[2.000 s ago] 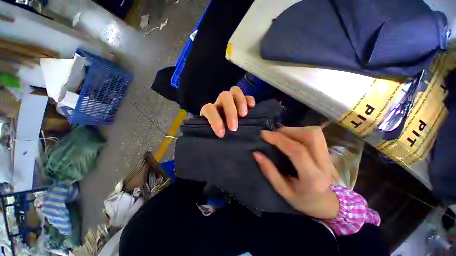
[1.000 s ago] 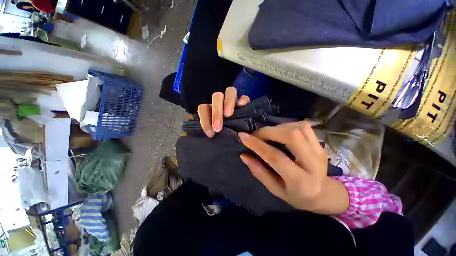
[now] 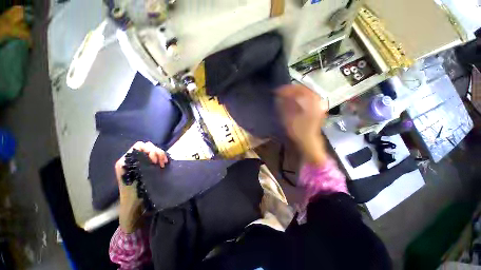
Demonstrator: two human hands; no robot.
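My left hand (image 3: pixel 140 161) is closed on the gathered edge of a dark fabric piece (image 3: pixel 182 182), which hangs towards my lap. My right hand (image 3: pixel 300 113) is blurred, at the right edge of a second dark cloth pile (image 3: pixel 245 79) under the machine arm; whether it grips the cloth cannot be told. Another dark navy cloth (image 3: pixel 142 113) lies on the pale table left of the needle area. The presser foot and needle area (image 3: pixel 187 82) of the white sewing machine (image 3: pixel 227 21) stands between the two cloths.
Yellow tape (image 3: pixel 227 132) marked "PIT" crosses the table edge. A long white bar (image 3: pixel 87 55) lies at the far left of the table. An open drawer (image 3: pixel 350 71) with bobbins is at the right. Beyond it are a purple-white spool (image 3: pixel 381 107) and a dark tool on white sheets.
The view has swung from my lap and the floor to the machine table. My hands have moved apart: the left holds the gathered edge at the left, the right is out by the second pile.
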